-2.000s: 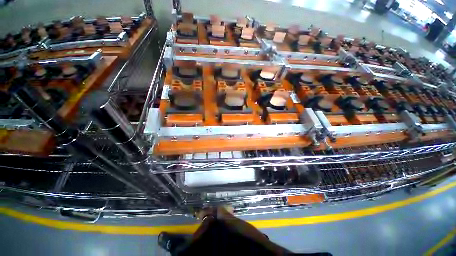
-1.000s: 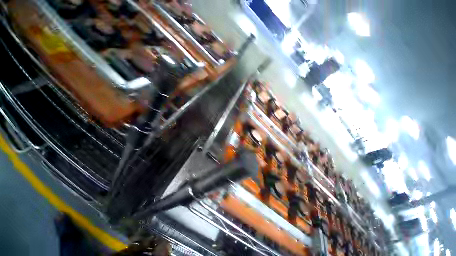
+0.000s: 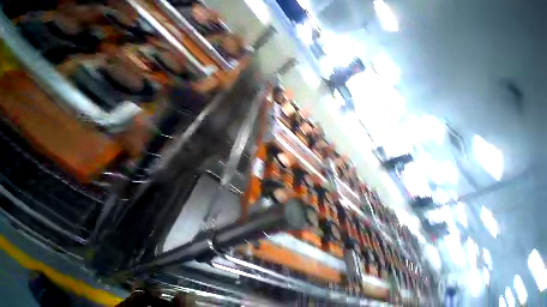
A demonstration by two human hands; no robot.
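Note:
The view is tilted and blurred. A fixture board [image 3: 54, 129] with an orange edge, a silver rail and dark round parts lies on the near rack at left. A second fixture board [image 3: 300, 261] with rows of dark parts and lighter tops runs away to the lower right. Neither my left nor my right hand can be made out. A dark brown shape at the bottom edge is cut off and too blurred to name.
A dark rack post [image 3: 252, 226] stands up between the two racks. A pale flat surface [image 3: 201, 210] shows behind it. Wire shelf edges run below the boards. A yellow floor line [image 3: 66, 285] crosses the lower left corner, beside a dark blurred shape. Bright ceiling lights fill the upper right.
The view has swung from looking down on the racks to a strongly tilted view along them, with the ceiling showing. Since the last earlier frame, the racks have shifted slightly left in view.

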